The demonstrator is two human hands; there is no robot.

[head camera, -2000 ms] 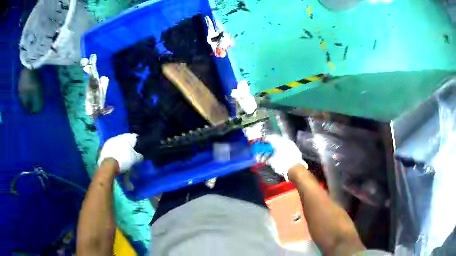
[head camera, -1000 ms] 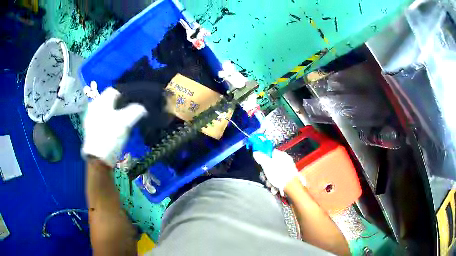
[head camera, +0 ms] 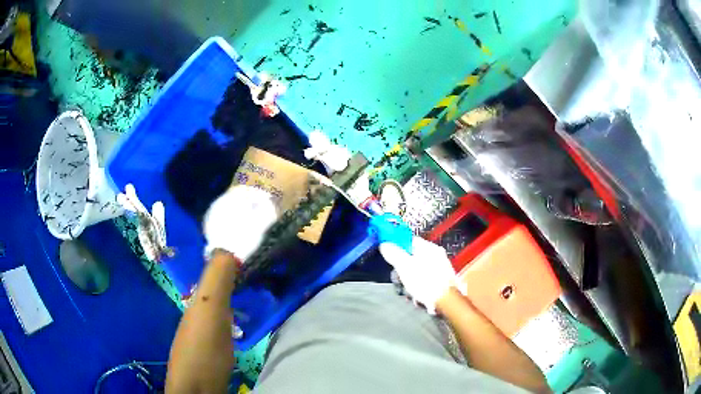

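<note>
The dark core bar (head camera: 307, 206), with comb-like pins, lies slanted across the blue parts tub (head camera: 165, 92). A brown cardboard pad (head camera: 269, 175) lies in the tub against the bar. Small black parts (head camera: 201, 161) are heaped beneath. My left hand (head camera: 242, 221), in a white glove, is over the bar and the pad's lower left edge; its fingers are blurred and their hold is hidden. My right hand (head camera: 421, 269), gloved, grips the blue handle of a pick (head camera: 390, 231) at the tub's right edge; its thin shaft points up-left over the bar.
White gloves (head camera: 328, 151) are tied on the tub rim. A white bucket (head camera: 71, 173) with black bits stands at the left. A red and orange stool (head camera: 503, 262) and metal sheets (head camera: 530, 200) are at the right. Black scraps litter the green floor (head camera: 369, 54).
My left hand has moved right and down, from the tub's left side onto the bar. The right hand still holds the pick. The view has shifted, and the tub appears lower.
</note>
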